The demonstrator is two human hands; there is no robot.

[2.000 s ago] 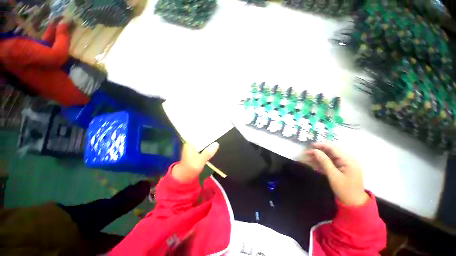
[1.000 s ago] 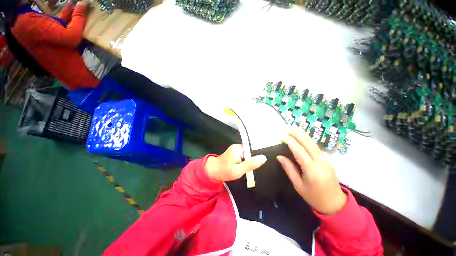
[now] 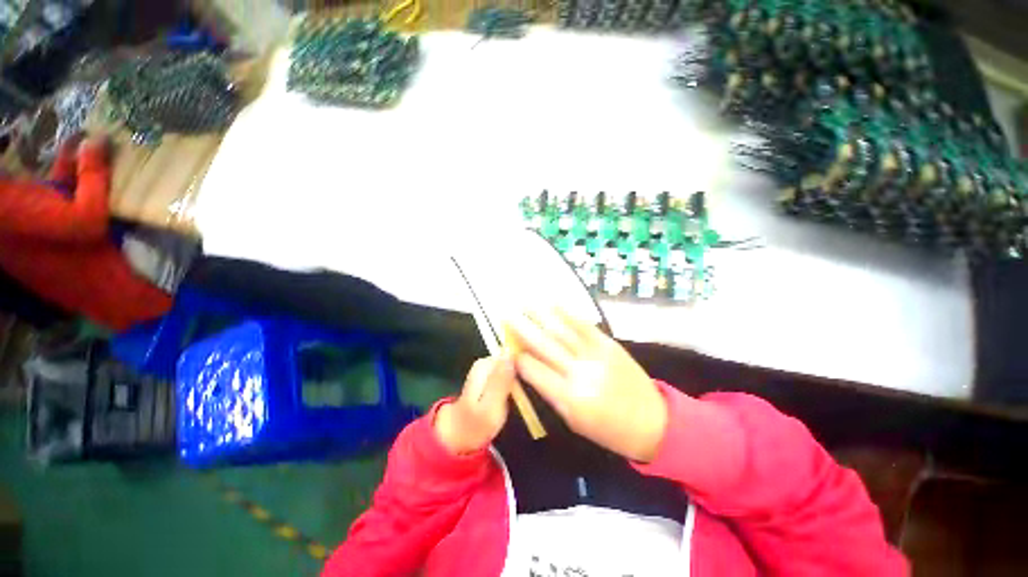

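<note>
A pale adhesive pad sheet (image 3: 524, 276) with thin dark edge lines is held up over the front edge of the bench. My left hand (image 3: 479, 408) pinches its near end, where a narrow yellow backing strip (image 3: 529, 413) sticks out below the fingers. My right hand (image 3: 588, 378) lies on the sheet, its fingertips meeting the left hand at the strip. Whether the right fingers pinch a small pad is hidden. A green circuit board panel (image 3: 631, 242) lies flat just beyond the sheet, which overlaps its left part in view.
Stacked PCB panels (image 3: 891, 169) fill the right side of the white bench (image 3: 372, 186). Another pile (image 3: 352, 62) lies at the back left. A blue stool (image 3: 235, 389) and dark crate (image 3: 113, 394) stand at left. A person in orange (image 3: 79, 242) works at the far left.
The right hand has moved from above the sheet's right part down to the left hand at the strip. The view has turned, so the panel appears further left and more level.
</note>
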